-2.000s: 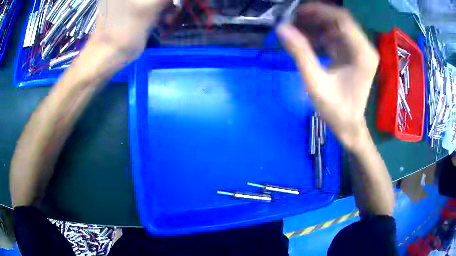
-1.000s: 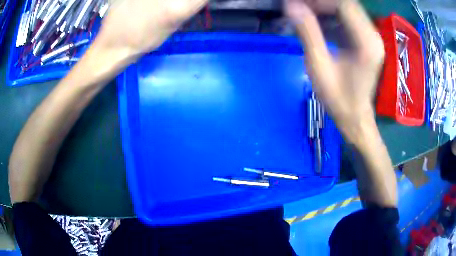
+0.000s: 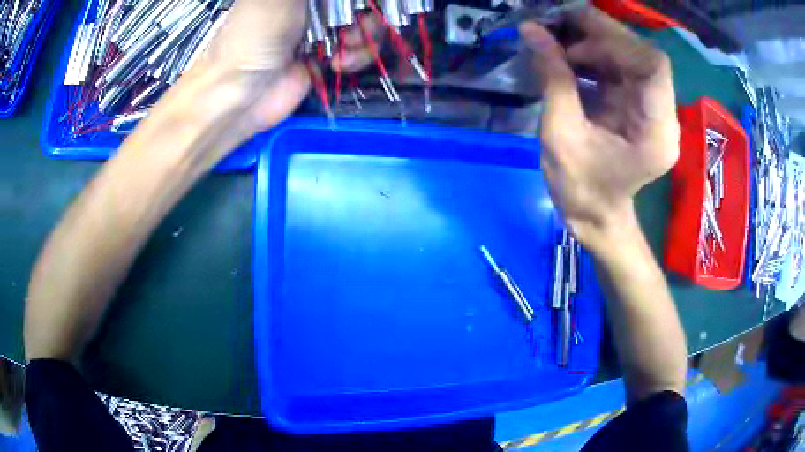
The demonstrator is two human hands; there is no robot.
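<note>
My left hand (image 3: 269,66), partly cut off by the top edge, holds a bunch of silver wired cylinders (image 3: 366,13) with red leads hanging down. My right hand (image 3: 609,124) is raised beyond the front blue tray (image 3: 270,291), thumb and fingers close together beside a small silver fixture block (image 3: 468,25). A blue piece shows near its fingertips; blur hides whether it grips a part. In the tray, one slim cylinder (image 3: 515,295) lies slanted right of centre, and several more (image 3: 565,291) lie along the right wall.
A blue tray (image 3: 55,132) heaped with wired cylinders stands at left. A narrow red bin (image 3: 688,221) with slim silver parts stands at right, beside another heap of parts (image 3: 781,212). More cylinders (image 3: 159,424) lie below the bench edge. A dark machine (image 3: 494,93) stands beyond the tray.
The two cylinders near the tray's front are replaced by one, lying farther back and at a steeper slant. The left hand's bunch has come into view. The view has shifted, so the tray appears lower.
</note>
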